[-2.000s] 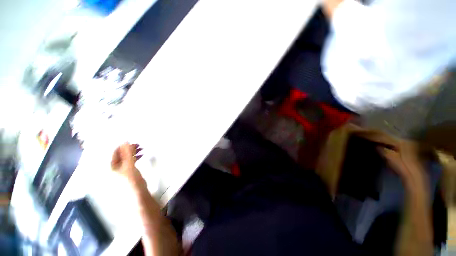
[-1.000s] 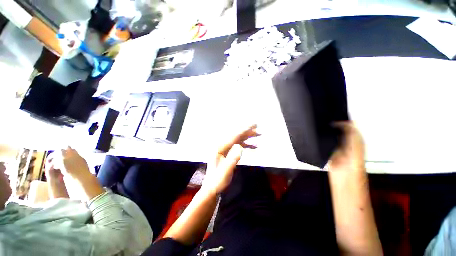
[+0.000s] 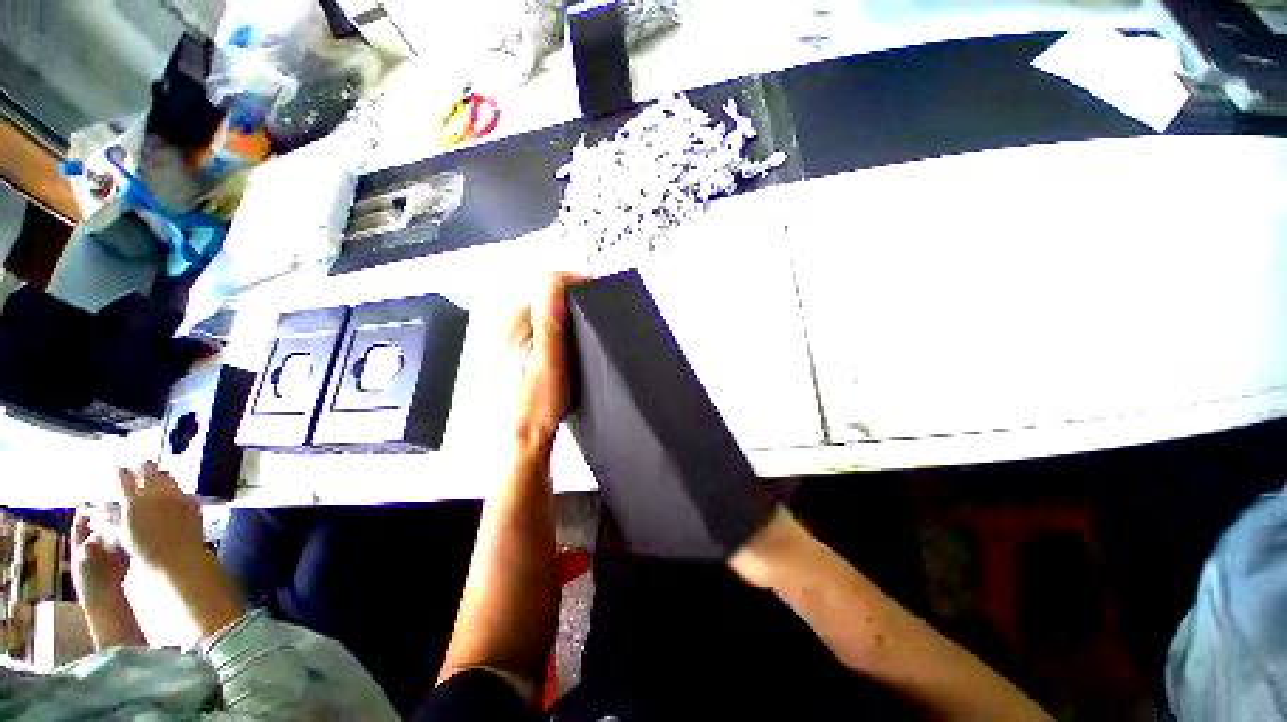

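A black box (image 3: 642, 409) is held tilted over the table's front edge, its plain long side facing me. My left hand (image 3: 548, 353) grips its upper left end. My right hand (image 3: 765, 547) is at its lower right end, with the fingers hidden behind or under it. The inside of the box is not visible. A cable pile (image 3: 649, 176), white and tangled, lies on the black strip behind the box. Two black boxes with round cut-outs and white pieces stand to the left, one of them an insert tray (image 3: 384, 374).
The white table (image 3: 988, 310) has a black strip (image 3: 932, 106) along it. A white sheet (image 3: 1118, 78), red-yellow scissors (image 3: 470, 116) and a black upright block (image 3: 601, 59) are at the back. A neighbour's hands (image 3: 162, 529) are at left, and a sleeve (image 3: 1242, 621) at right.
The black box has moved left and down, from my right hand alone to between both hands. My left hand has risen from the table edge and closed on it.
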